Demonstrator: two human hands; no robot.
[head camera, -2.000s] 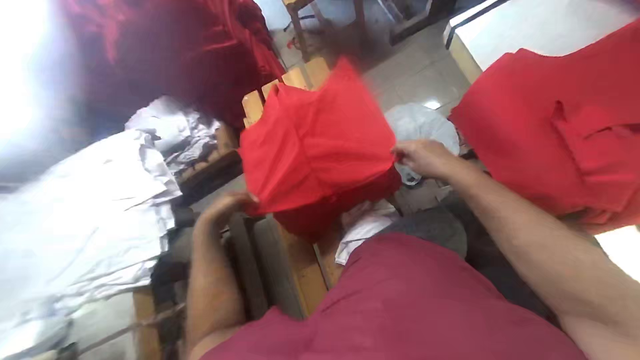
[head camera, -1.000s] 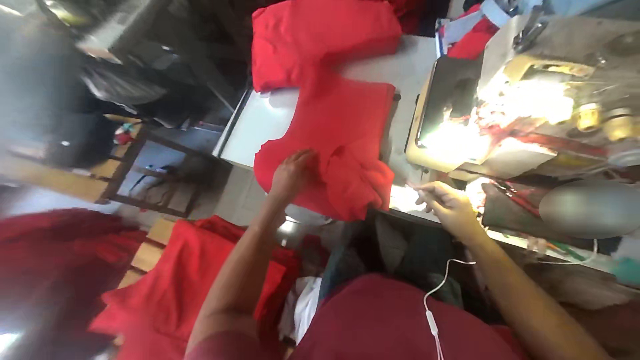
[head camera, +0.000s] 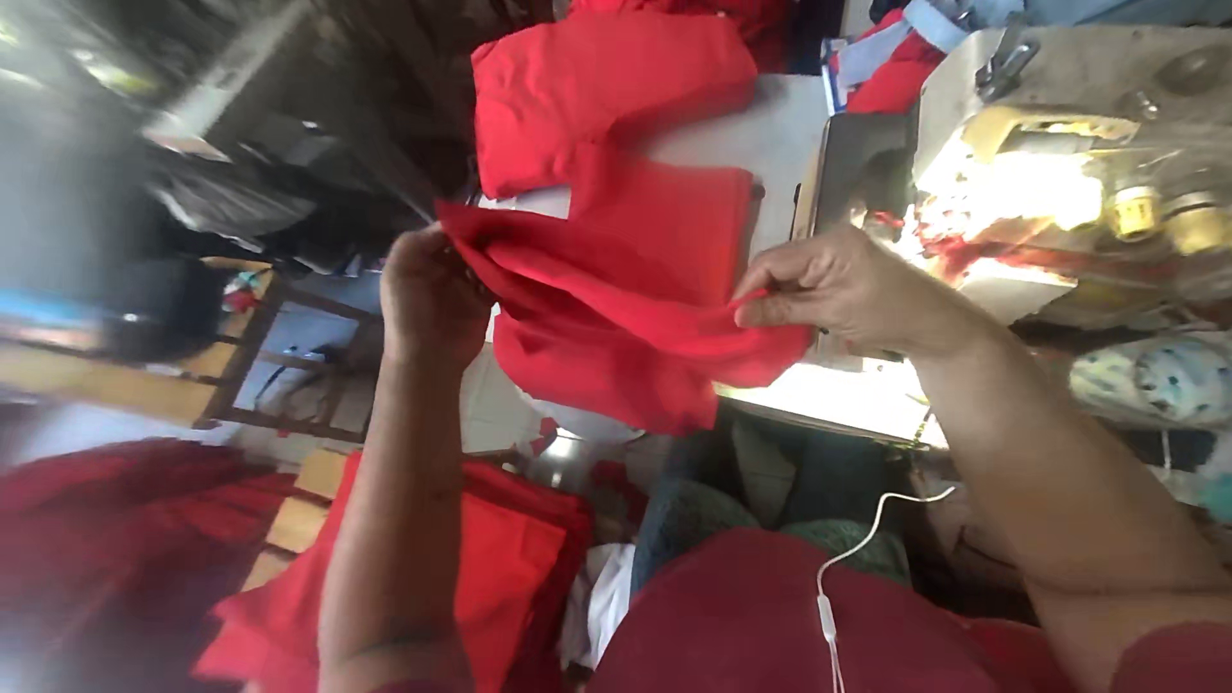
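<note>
A piece of red fabric (head camera: 597, 289) is stretched between my two hands above the white table. My left hand (head camera: 433, 294) grips its upper left corner, and the fingertips there are partly hidden. At the fabric's right edge, my right hand (head camera: 818, 289) pinches it between thumb and fingers. Beneath it lies more red fabric (head camera: 674, 221) on the tabletop (head camera: 789, 115). A folded red cloth pile (head camera: 606, 87) rests farther back on the same table.
To the right stands a sewing machine (head camera: 1020, 164) with a bright light at its needle area. A wooden slatted seat (head camera: 294, 520) at lower left bears red fabric pieces (head camera: 510, 568). Dark red cloth (head camera: 125, 539) lies beyond it. A white cable (head camera: 871, 529) hangs over my lap.
The view has swung from the slatted seat to the sewing table. Since a second ago, my left hand has lifted a fabric corner, and my right hand has moved left from the machine side onto the fabric.
</note>
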